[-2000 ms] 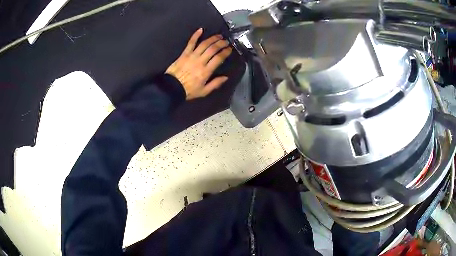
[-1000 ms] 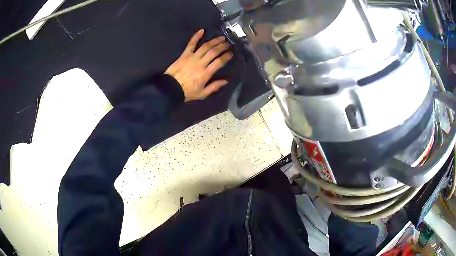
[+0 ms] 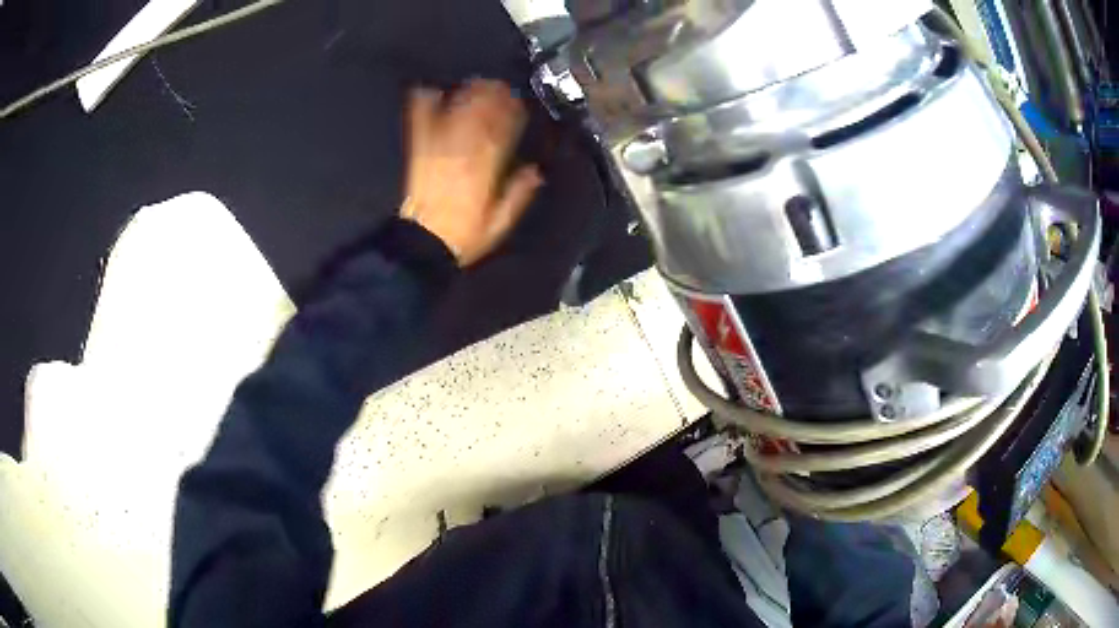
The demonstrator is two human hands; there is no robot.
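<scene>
The dark fabric lay (image 3: 282, 135) spreads over the upper left, with a jagged near edge. My left hand (image 3: 469, 166) is over the lay, left of the machine. It is blurred and holds nothing that I can see; its thumb stands apart from the fingers. The silver and black cutting machine (image 3: 810, 209) fills the upper right. Only a small part of its grey base plate (image 3: 595, 280) shows at the cloth's near edge; the blade is hidden. My right hand is not visible; only a dark sleeve shows below the motor.
The cream, speckled table (image 3: 515, 399) shows in front of the lay. A beige power cable (image 3: 147, 47) crosses the cloth and more cord loops around the motor. A narrow white strip (image 3: 129, 55) lies at the upper left. Assorted items crowd the right side.
My left hand was flat on the lay with fingers spread; now it is blurred, its fingers drawn back a little to the left. The machine has shifted left and up in view.
</scene>
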